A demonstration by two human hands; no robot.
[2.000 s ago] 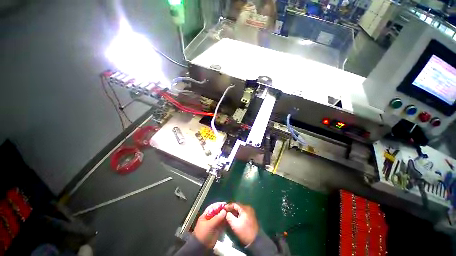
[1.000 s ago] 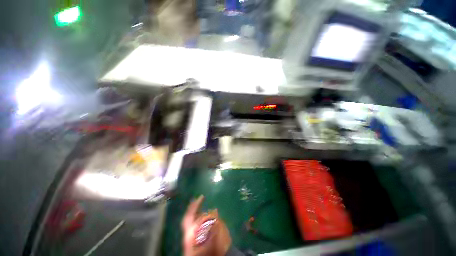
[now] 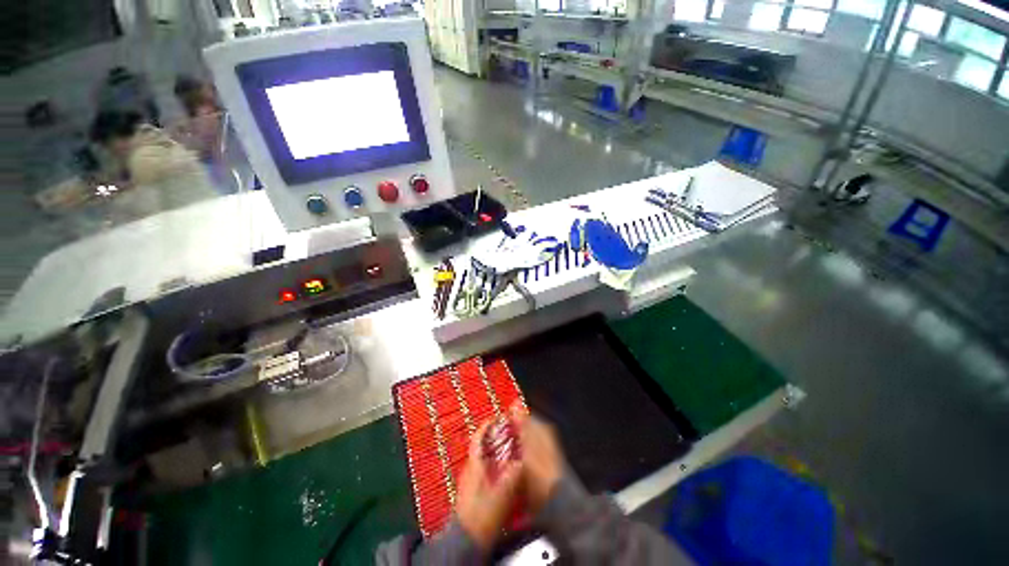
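My left hand and my right hand are together over the parts tray, around a bundle of short red wires with silvery ends. The black parts tray lies in front of me. Its left part holds rows of red wires; its right part is bare black. My hands cover the lower edge of the rows. How the fingers of each hand hold the bundle is blurred.
Green mat lies on both sides of the tray, with whitish specks at left. Behind are a white shelf with hand tools, a small black bin and the control panel. A blue bin stands lower right. People are at upper left.
The view has swung right from the machine to the tray. My hands and the wire bundle are now over the tray instead of the mat. Both hands are together at the bundle.
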